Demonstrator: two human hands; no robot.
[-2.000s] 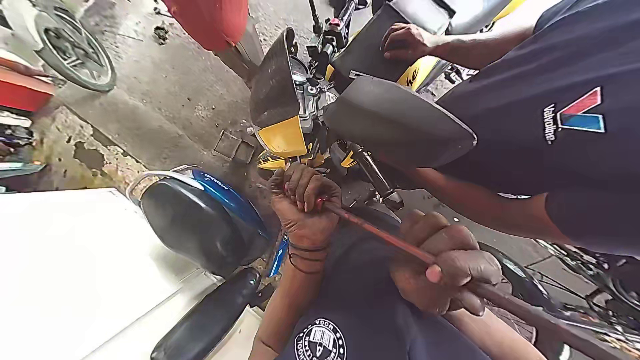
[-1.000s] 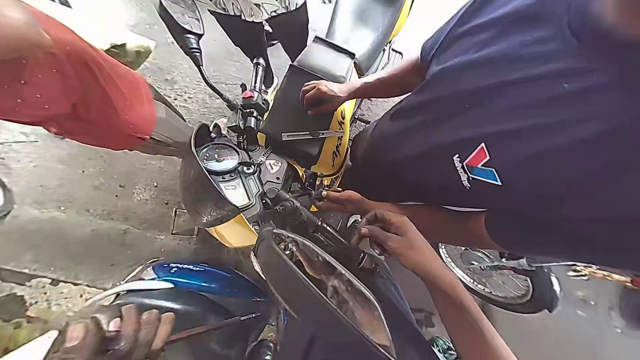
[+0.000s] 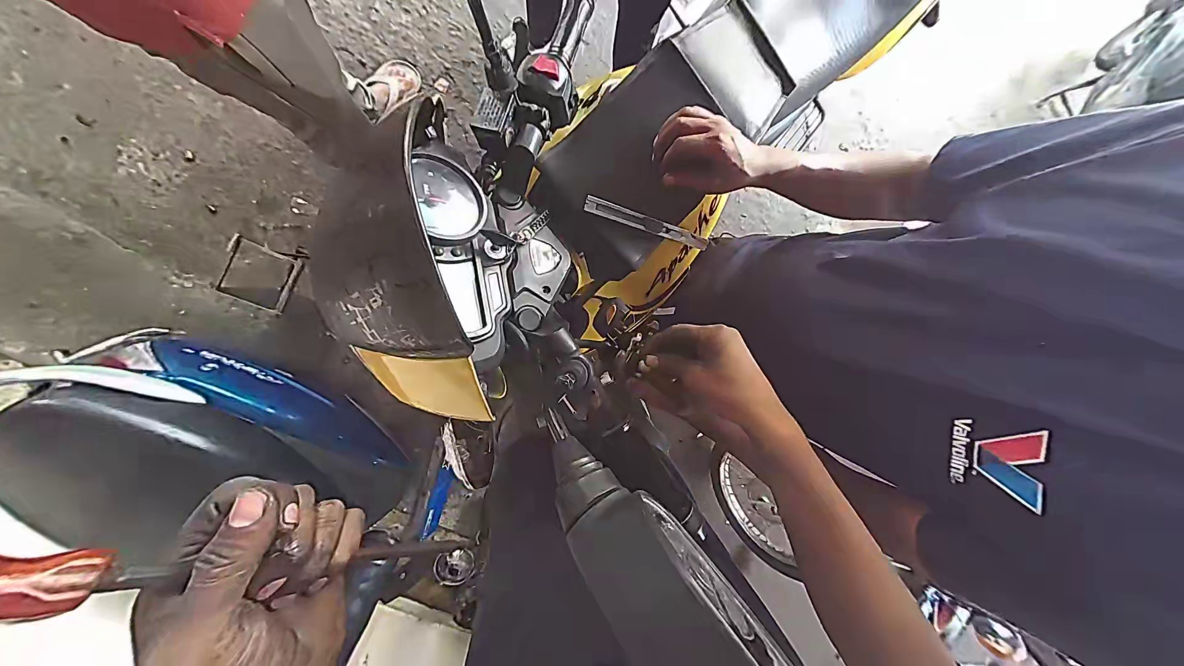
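At lower left, my left hand (image 3: 264,555) is closed around a long screwdriver, its red handle (image 3: 51,585) on the left and its dark shaft (image 3: 412,549) pointing right. My right hand (image 3: 694,384) reaches in from the lower right, its fingertips at small metal parts and wiring (image 3: 634,347) beside the yellow-and-black motorcycle's steering head. Whether it grips one of them is unclear. The instrument cluster (image 3: 462,240) and handlebar switch (image 3: 546,74) are above left of it. A slim metal tool (image 3: 643,222) lies on the black tank cover (image 3: 610,166).
A co-worker in a dark shirt (image 3: 925,305) stands at right, one hand (image 3: 703,148) resting on the tank cover. Another person's sandalled foot (image 3: 396,85) is at the top. A blue motorcycle (image 3: 268,398) stands at left, near a metal frame (image 3: 262,273). A mirror (image 3: 657,573) juts out below.
Two seconds ago both my hands were on the screwdriver; my right hand has since let go and moved to the steering head. My left hand is now at lower left. The view has shifted.
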